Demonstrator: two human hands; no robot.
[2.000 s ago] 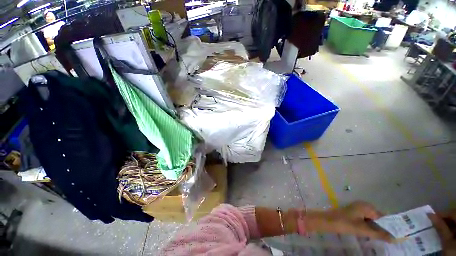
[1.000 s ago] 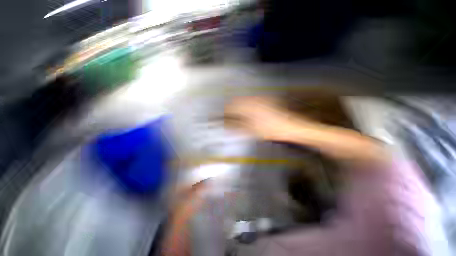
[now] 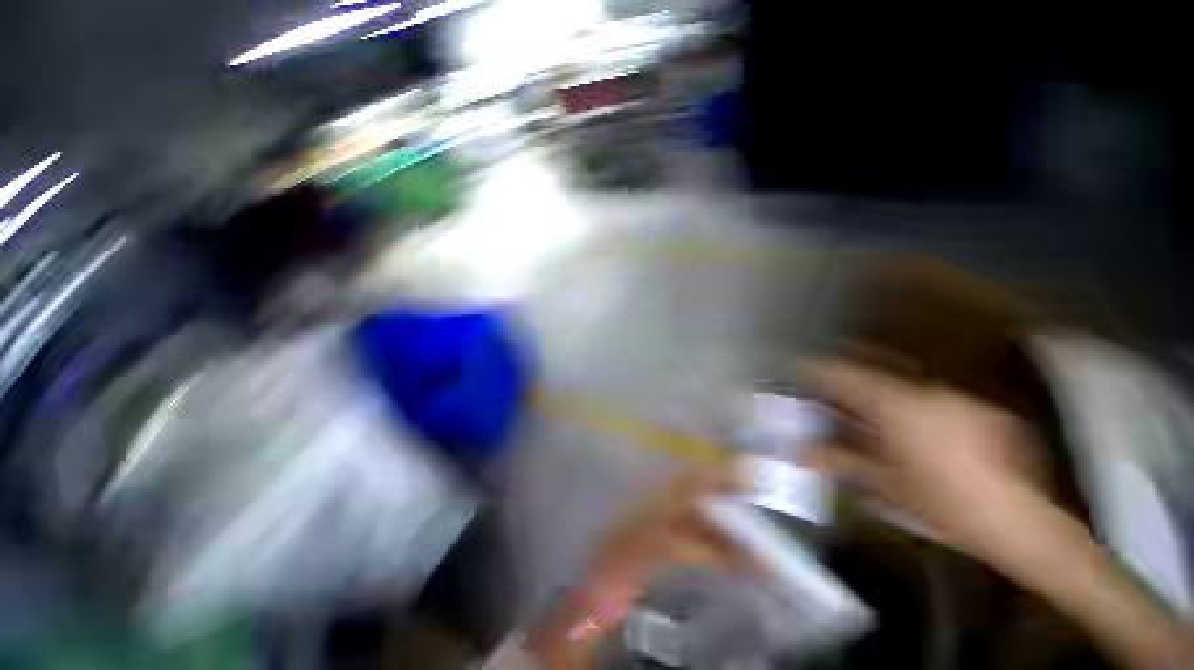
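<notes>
The view is heavily blurred. A white label sheet (image 3: 790, 458) shows between my two hands at the centre right, with small print too smeared to read. A longer white strip (image 3: 801, 569) slants down to the right from my left hand (image 3: 661, 539), whose fingers close on its upper end. My right hand (image 3: 917, 439) is on the right side, its fingertips at the sheet's right edge; whether they grip it is too blurred to tell.
A blue bin (image 3: 452, 373) stands on the grey floor, left of a yellow floor line (image 3: 629, 425). Whitish plastic or bagged goods (image 3: 314, 524) lie at the lower left. A brown shape (image 3: 943, 308) and a white edge are at the right. A green bin (image 3: 406, 183) is far back.
The head view has swung right since two seconds ago, so the blue bin now shows left of centre. Since one second ago, both hands have shifted right in the picture and the white strip shows more clearly.
</notes>
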